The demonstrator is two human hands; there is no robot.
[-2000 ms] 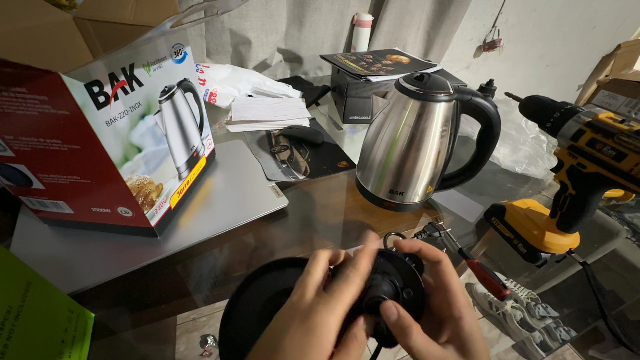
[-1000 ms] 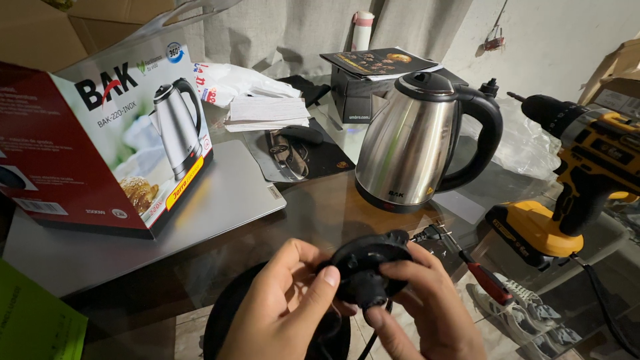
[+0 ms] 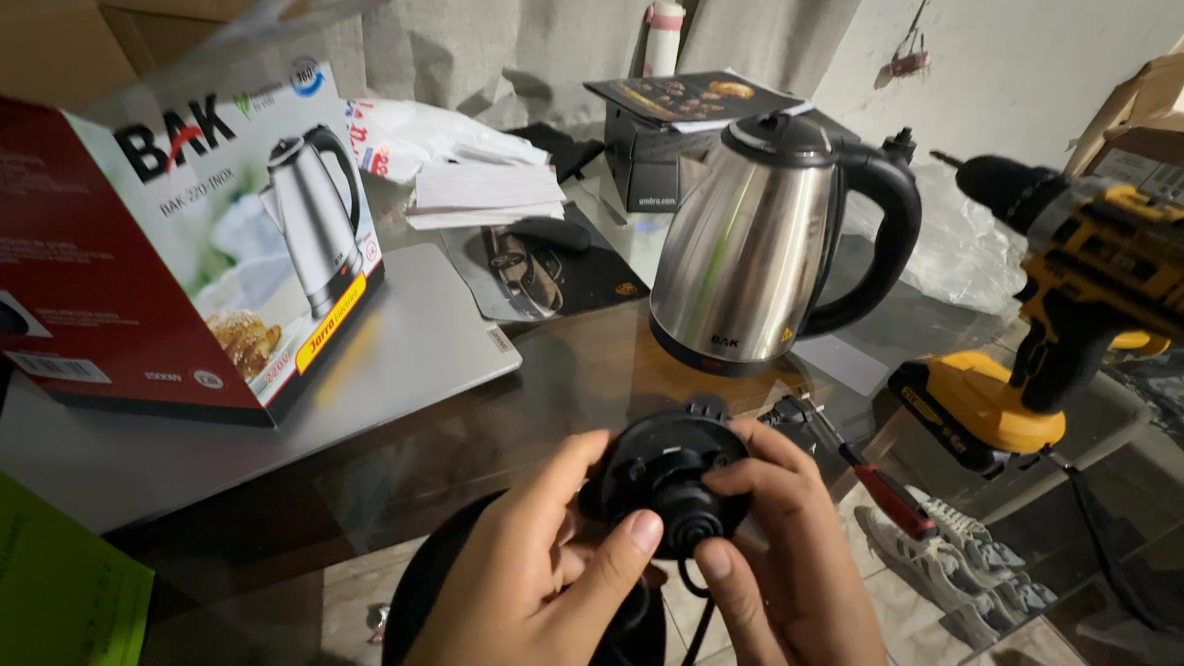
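Both my hands hold a round black plastic part with a raised centre connector (image 3: 680,481), in front of the glass table. My left hand (image 3: 546,564) grips its left side, thumb at the lower edge of the connector. My right hand (image 3: 777,536) grips the right side, its thumb below the connector. A black cord (image 3: 700,629) hangs beneath. Partly hidden behind my left hand is a larger round black piece (image 3: 435,573). A stainless steel electric kettle (image 3: 745,250) with a black handle stands upright beyond my hands. A red-handled screwdriver (image 3: 883,495) lies to the right.
The kettle's box (image 3: 176,277) stands on a closed grey laptop (image 3: 435,342) at left. A yellow and black cordless drill (image 3: 1054,324) stands at right. Behind are a mouse pad (image 3: 592,277), papers (image 3: 486,194) and a small dark box (image 3: 638,171). Shoes (image 3: 962,564) show below the glass.
The round black part has turned in my hands, and its connector faces more toward me than a second ago. It was lower, near the larger black piece, two seconds ago.
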